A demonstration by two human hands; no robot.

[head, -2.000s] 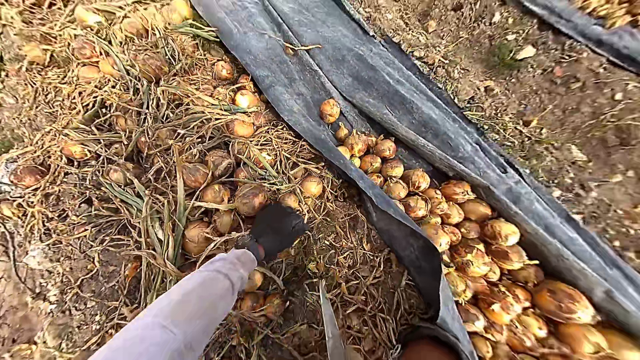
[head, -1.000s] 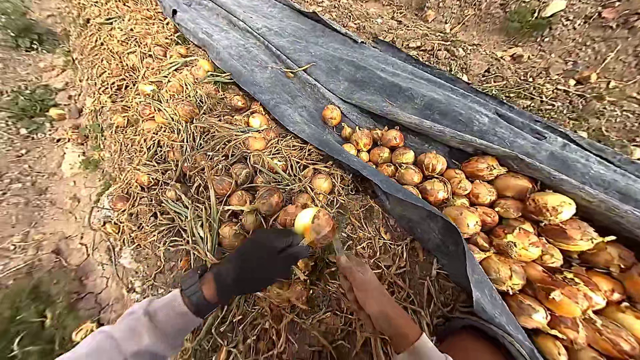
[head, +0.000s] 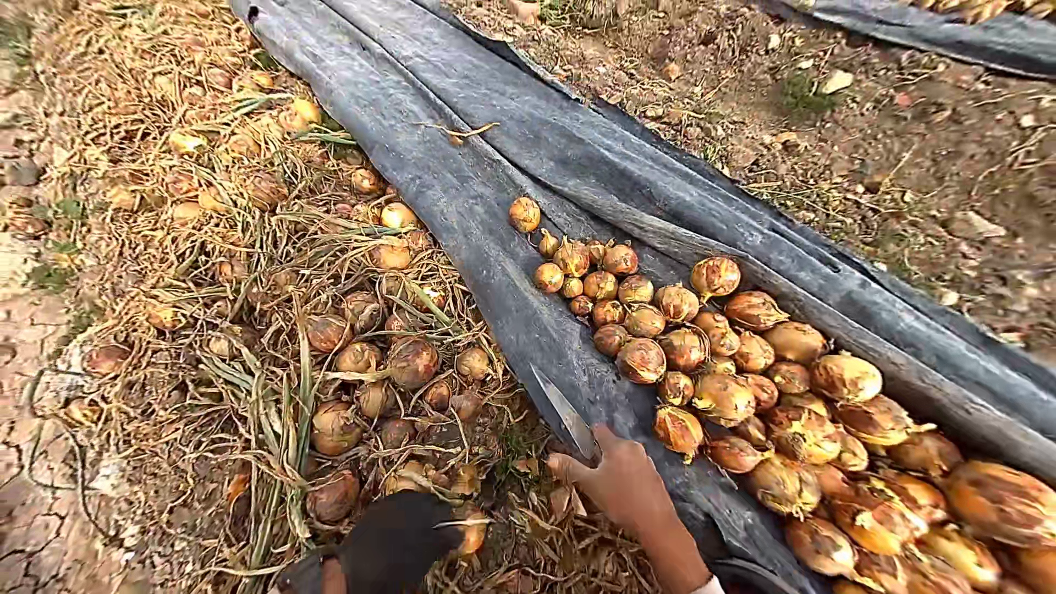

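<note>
My left hand (head: pixel 400 536), in a black glove, is low in the view over dry onion tops, beside an onion (head: pixel 472 532); its fingers are blurred, and whether they grip anything cannot be told. Bare, my right hand (head: pixel 615 478) holds a knife (head: pixel 568 412), its blade pointing up and left over the edge of the dark fabric sheet (head: pixel 487 239). Trimmed onions (head: pixel 722 398) lie in a heap on the sheet, right of my right hand. Onions with dry leaves (head: pixel 412 363) cover the ground to the left.
Cracked bare soil (head: pixel 41 503) runs along the left edge. Beyond the sheet is stony soil (head: pixel 891 165) with a few weeds. Another dark sheet (head: pixel 949 37), with produce on it, crosses the top right corner. A thin dry stem (head: pixel 458 130) lies on the near sheet.
One second ago my hands were close together at a cut onion; now they are apart. My right hand with the knife has moved right to the sheet's edge, and my left hand is lower.
</note>
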